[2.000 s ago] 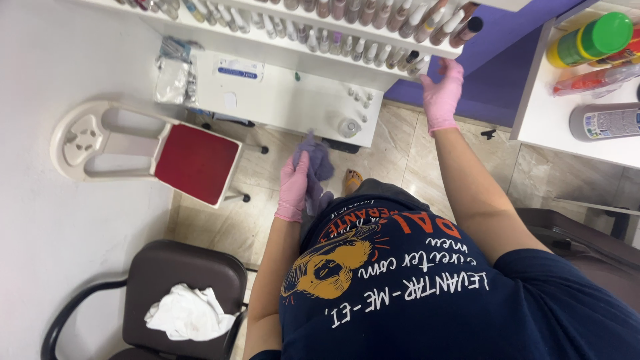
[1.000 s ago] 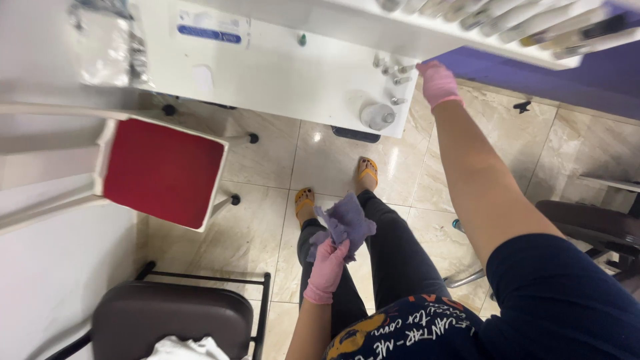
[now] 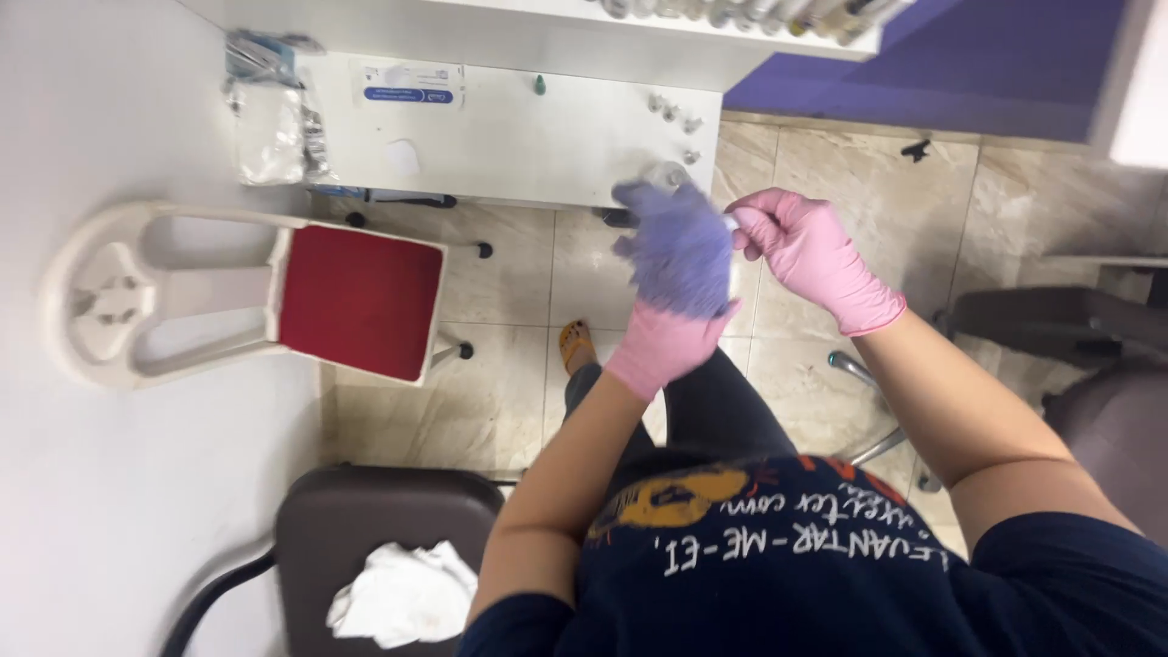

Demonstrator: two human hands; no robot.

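My left hand (image 3: 671,342), in a pink glove, is closed on a purple cloth (image 3: 675,246), which spreads over its fingers and is blurred. My right hand (image 3: 789,242), also pink-gloved, pinches a small whitish thing (image 3: 730,222) between thumb and fingers, right beside the cloth; most of it is hidden. Behind the cloth, a round clear container (image 3: 668,173) stands near the corner of the white tabletop (image 3: 511,146). Several small bottles (image 3: 672,112) stand near that table's right end, and a small green bottle (image 3: 540,85) is at its back.
Nail polish bottles (image 3: 721,11) line a shelf above the table. At left are a white chair with a red seat (image 3: 360,301) and plastic packages (image 3: 269,132). A dark padded chair (image 3: 310,520) holds a white cloth (image 3: 406,593). Another dark chair (image 3: 1113,429) stands at right.
My right hand has come from the table's right end to the cloth, now pinching a small whitish thing. My left hand has raised the purple cloth to meet it.
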